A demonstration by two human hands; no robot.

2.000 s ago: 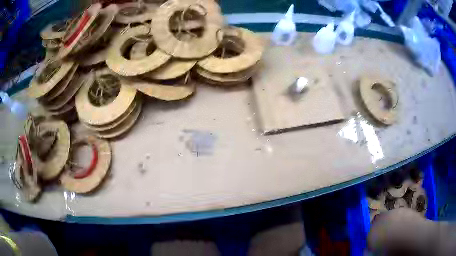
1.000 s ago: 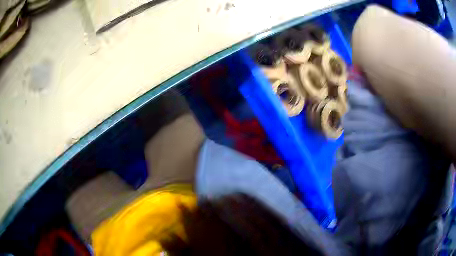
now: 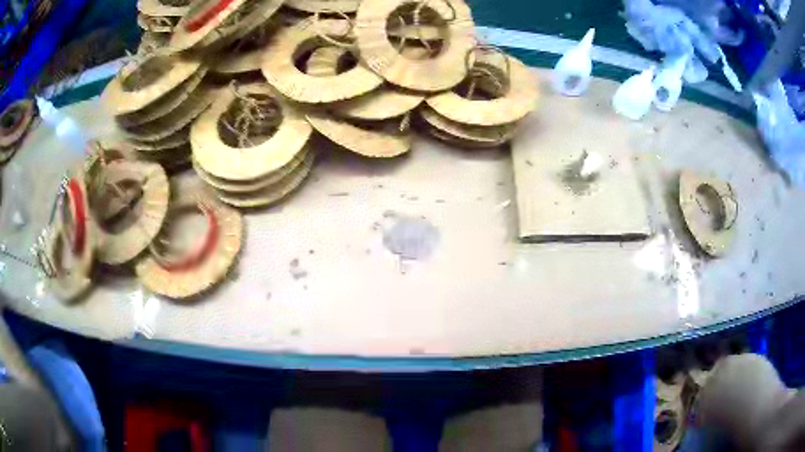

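Neither of my hands can be made out. Tan woven rings (image 3: 415,75) lie in an overlapping pile at the back left, many with cord loops. A stack of rings (image 3: 207,146) stands at its front. Two red-banded rings, one flat (image 3: 221,256) and one tilted (image 3: 79,221), lie at the left with another ring (image 3: 150,212) between them. A single ring with a cord loop (image 3: 700,221) lies at the right. A flat cardboard pad (image 3: 574,207) carries a white blob (image 3: 590,162) with dark specks around it.
White pointed bottles (image 3: 574,71) stand at the far edge, near crumpled clear plastic (image 3: 675,31). A grey patch (image 3: 410,237) marks the tabletop. The curved table edge (image 3: 424,360) runs in front. A blue crate (image 3: 622,402) is below right, beside a blurred skin-coloured shape (image 3: 746,393) whose owner is unclear.
The view swung down to the right over the crate and has come back up to the table. The table now sits slightly higher and further right in view. The rings show no clear change.
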